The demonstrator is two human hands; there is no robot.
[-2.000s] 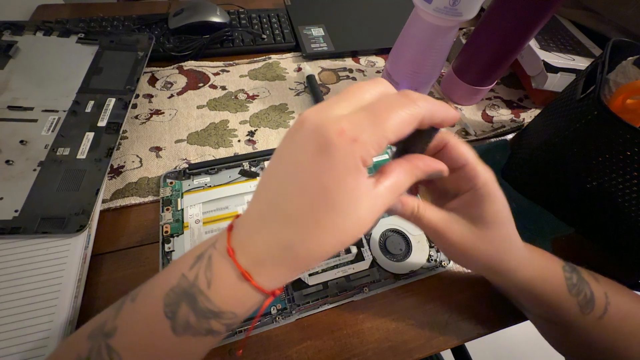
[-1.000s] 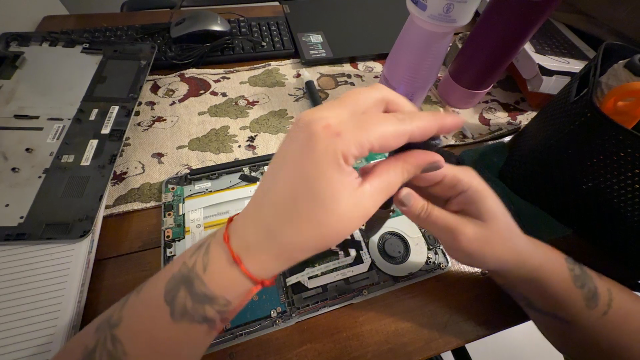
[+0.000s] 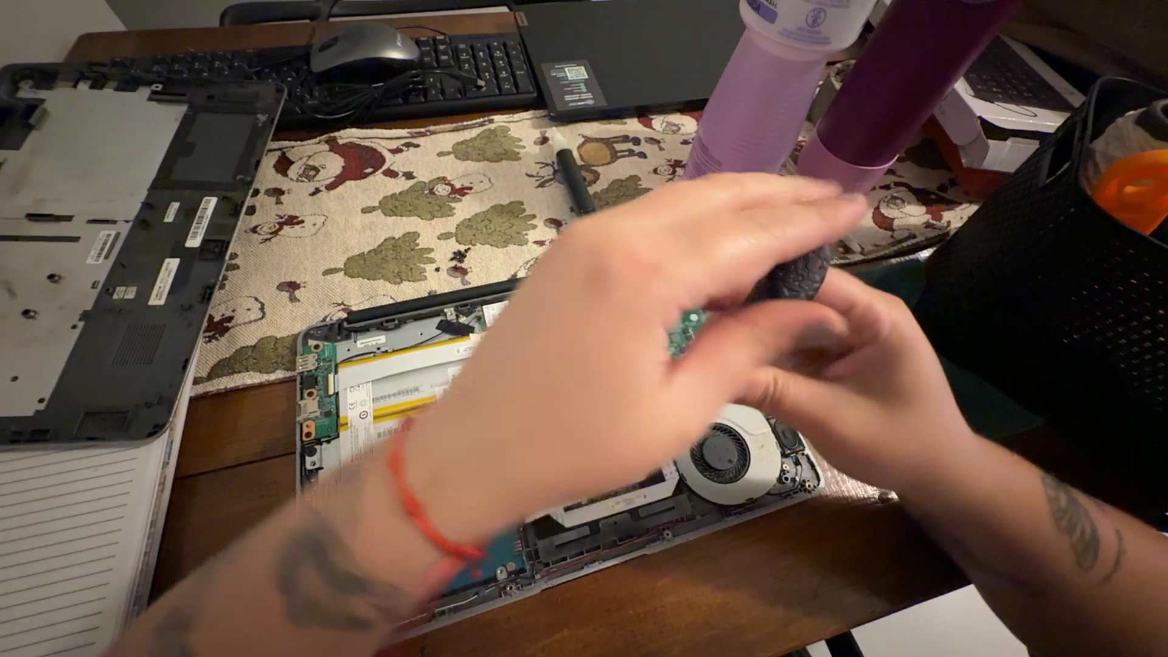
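An opened laptop (image 3: 602, 557) lies on the wooden table, its battery (image 3: 401, 383), a green circuit board and a round cooling fan (image 3: 721, 453) exposed. Above its middle my left hand (image 3: 630, 338), with a red string bracelet at the wrist, grips a dark textured handle (image 3: 794, 274) between thumb and fingers. The handle's lower end and tip are hidden behind the hands. Close against it on the right, my right hand (image 3: 867, 383) has curled fingers near the lower part of the handle; whether it grips the handle too is not clear.
A detached laptop bottom cover (image 3: 182, 265) rests on lined paper (image 3: 73, 538) at the left. Behind are a mouse (image 3: 365, 50), a keyboard (image 3: 484, 68), a black pen-like object (image 3: 574, 181) on a patterned cloth (image 3: 401, 210), two bottles (image 3: 757, 100) (image 3: 903, 82) and a black perforated basket (image 3: 1031, 246).
Both hands stay together above the laptop, with only small shifts of the fingers around the dark handle.
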